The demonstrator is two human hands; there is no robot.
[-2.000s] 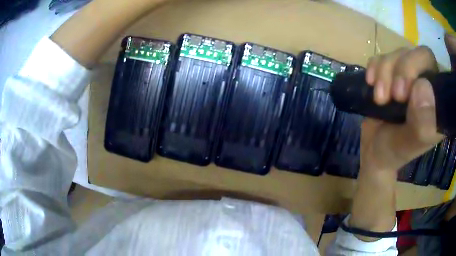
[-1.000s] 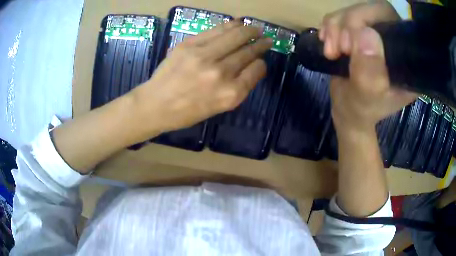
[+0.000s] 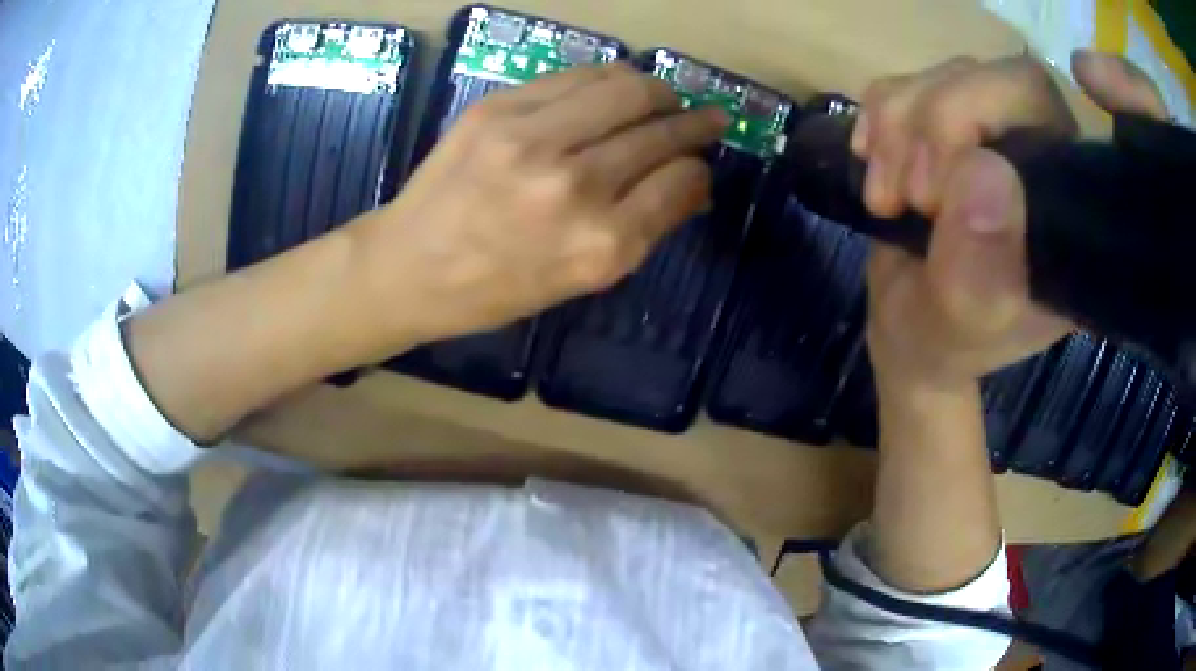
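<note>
Black ribbed power bank cases [image 3: 643, 315] lie side by side, each with a green circuit board [image 3: 338, 55] across its top end. My left hand [image 3: 551, 197] reaches over the second and third cases from the left, fingertips at the third case's circuit board [image 3: 750, 127]. Whether it holds a small screw cannot be seen. My right hand [image 3: 951, 197] is closed around the thick black electric screwdriver [image 3: 1102, 223]. The screwdriver's front end is over the top of the fourth case, and its tip is hidden.
A brown cardboard work mat [image 3: 380, 426] lies under the cases. More overlapping cases [image 3: 1102, 406] are at the right. The screwdriver cord [image 3: 918, 607] runs past my right wrist. Yellow tape [image 3: 1110, 39] is at the upper right. Part of another person's hand [image 3: 1115, 81] shows at upper right.
My left hand has come in from the upper left to the third case's board. My right hand and the screwdriver have shifted a little left. The cases sit higher in the picture than at first.
</note>
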